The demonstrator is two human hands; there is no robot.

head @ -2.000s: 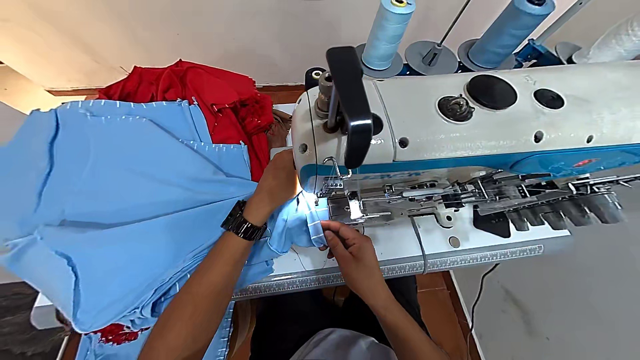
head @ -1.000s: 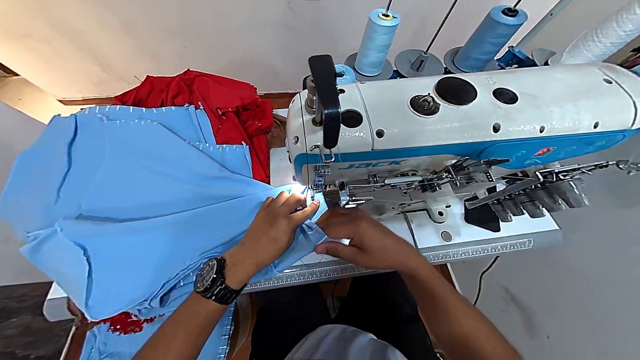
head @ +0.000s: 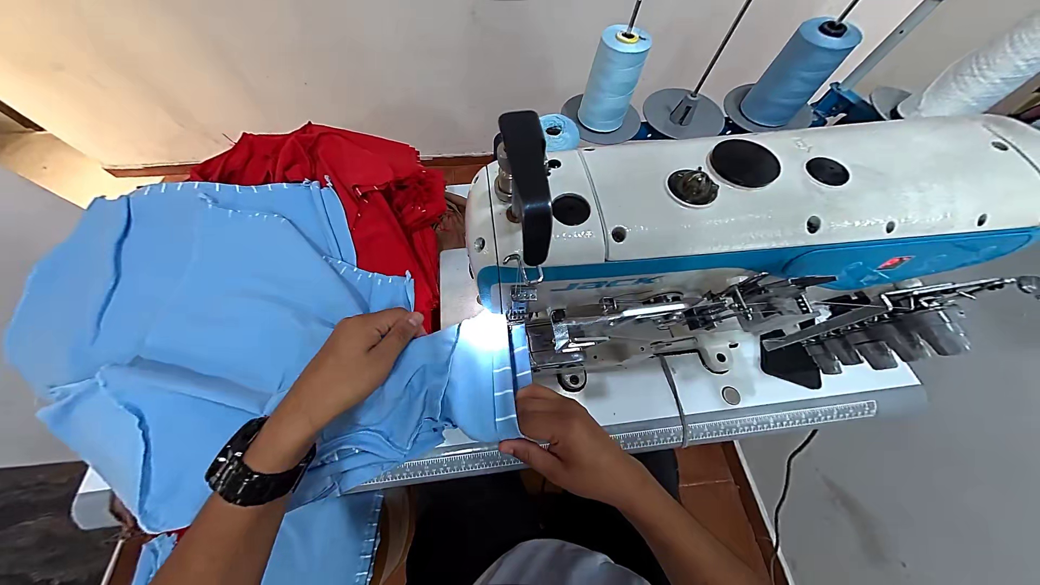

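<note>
A light blue fabric garment [head: 203,284] lies over the left side of the machine bed, its edges bearing white stitching. One folded, stitched band of it runs under the lit needle area of a white and blue Jack sewing machine [head: 699,195]. My left hand [head: 366,357], below a black wristwatch [head: 248,463], grips the bunched cloth left of the needle. The band's near end is pinched between thumb and fingers of my right hand [head: 552,435], just in front of the presser foot area. A metal folder attachment [head: 561,341] sits right of the band.
Red fabric [head: 325,171] is piled behind the blue garment. Thread cones, one light blue [head: 615,77] and one darker blue [head: 800,73], stand behind the machine. A metal arm with clamps [head: 886,325] extends right. A measuring scale [head: 756,418] runs along the table's front edge.
My left hand has moved left from near the needle onto the bunched cloth. The band now lies spread between needle and right hand, more of it showing. The view has come to sit differently.
</note>
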